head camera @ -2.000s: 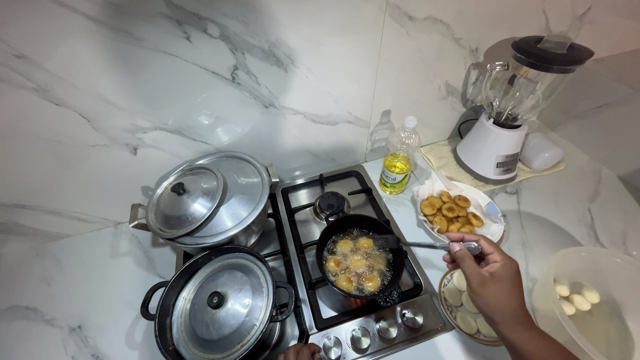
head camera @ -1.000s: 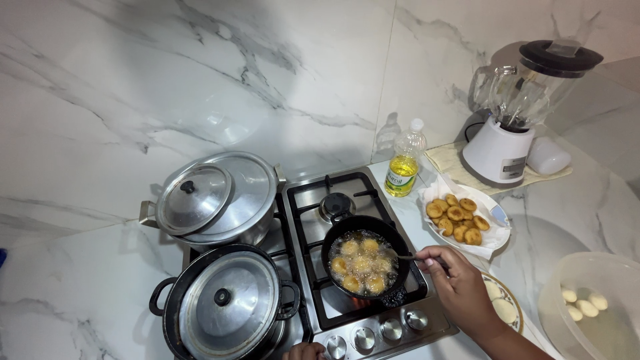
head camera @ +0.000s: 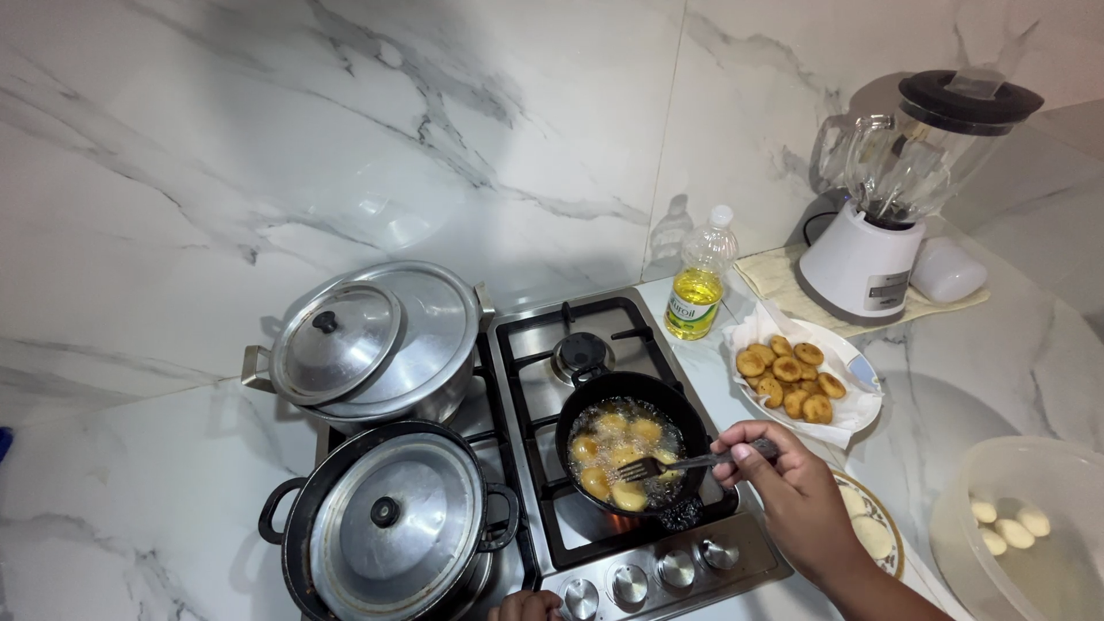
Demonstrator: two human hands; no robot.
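Observation:
My right hand (head camera: 780, 483) grips the handle of a fork (head camera: 668, 466), its tines over the dough pieces (head camera: 623, 454) that bubble in oil. They fry in a small black pan (head camera: 686, 405) on the front right burner. Only the fingers of my left hand (head camera: 526, 606) show, at the bottom edge by the stove knobs (head camera: 581, 595); whether they hold anything is hidden. Browned fried pieces (head camera: 787, 371) lie on a paper-lined plate (head camera: 862, 366) behind my right hand. Pale flat dough rounds (head camera: 871, 535) lie on a patterned plate (head camera: 897, 561), partly hidden by my right wrist.
A black pot with a metal lid (head camera: 397, 517) and a large lidded aluminium pot (head camera: 431, 310) stand on the left burners. An oil bottle (head camera: 694, 297) stands behind the paper-lined plate, with a blender (head camera: 862, 259) on a cloth (head camera: 768, 272). A plastic tub (head camera: 966, 483) holds pale dough balls (head camera: 1016, 532).
The utensil in my right hand has moved from the pan's right rim to over the frying pieces, with its tines now in plain sight. My left hand stays at the bottom edge.

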